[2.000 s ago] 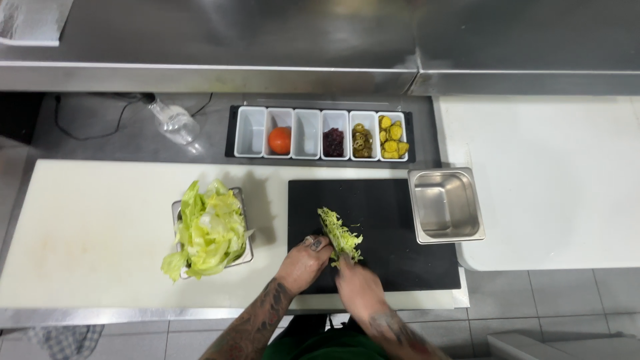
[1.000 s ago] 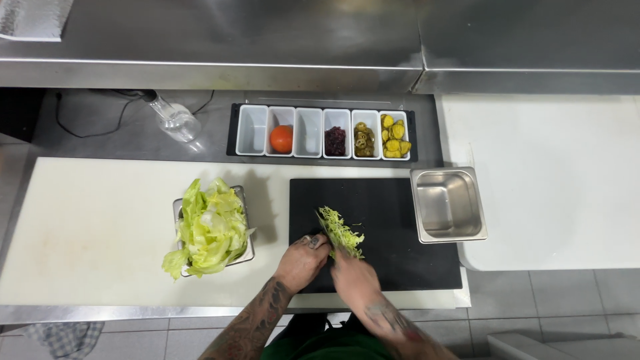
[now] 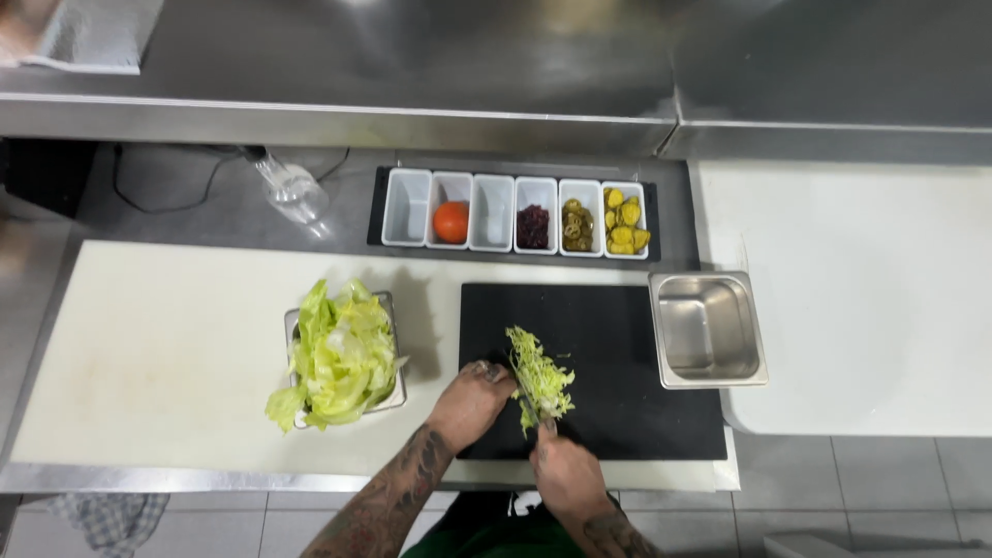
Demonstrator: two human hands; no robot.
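My right hand [image 3: 570, 474] grips a kitchen knife [image 3: 527, 399], its blade angled up and left along shredded lettuce [image 3: 541, 373] on a black cutting board [image 3: 620, 426]. Just left of the blade, my left hand [image 3: 474, 399] rests on the board with bent fingers; whether it holds any lettuce under them is hidden. Larger lettuce leaves [image 3: 345, 356] heap over the edges of a metal container [image 3: 399, 391] to the left. At the board's right edge stands an empty steel pan [image 3: 707, 329].
Behind the board, a black rack holds white tubs [image 3: 492, 213] with a tomato [image 3: 450, 222], dark red shreds [image 3: 532, 226], sliced jalapeños [image 3: 577, 225] and sliced pickles [image 3: 625, 222]. A clear bottle [image 3: 294, 190] is at back left, below the steel shelf [image 3: 403, 128].
My right hand has shifted slightly down and right with the knife. The shredded lettuce lies a little more spread on the board.
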